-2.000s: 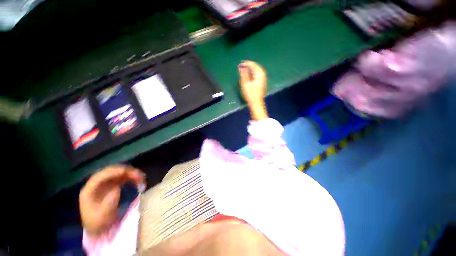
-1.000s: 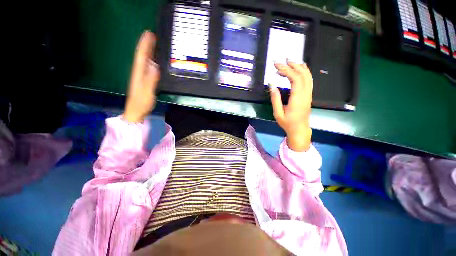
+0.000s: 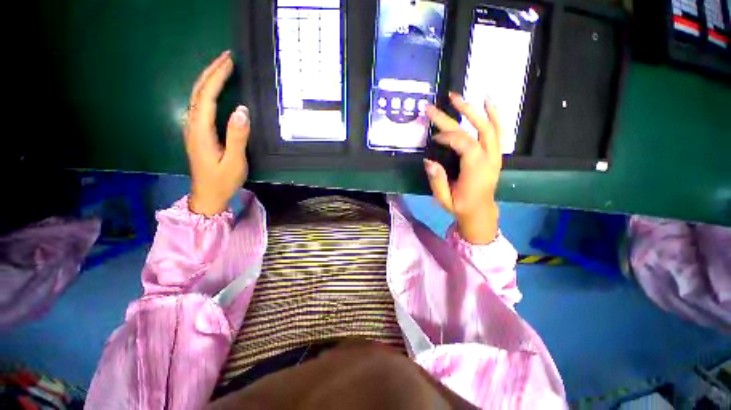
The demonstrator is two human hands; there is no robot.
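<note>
A black phone tray [image 3: 361, 160] holds three lit smartphones; its rightmost slot is empty. The left phone [image 3: 311, 80] shows a white screen with rows of lines. The middle phone [image 3: 407, 60] shows a blue home screen with round icons. The right phone [image 3: 495, 68] has a mostly white screen. My right hand [image 3: 471, 156] is over the lower part of the middle and right phones, fingers apart, one fingertip at the middle phone's icons. My left hand [image 3: 215, 136] is beside the tray's left end, thumb apart from the fingers, holding nothing.
The tray lies on a green workbench [image 3: 144, 96]. Another tray of lit phones [image 3: 699, 52] is at the upper right. Pink sleeves of other people [image 3: 681, 264] show at the right and left edges. Blue stools and yellow-black floor tape are below the bench.
The tray appears slightly higher and larger in view. The left phone's red-orange band is gone, and the middle screen now shows icons. My right fingertips have shifted from the right phone towards the middle one.
</note>
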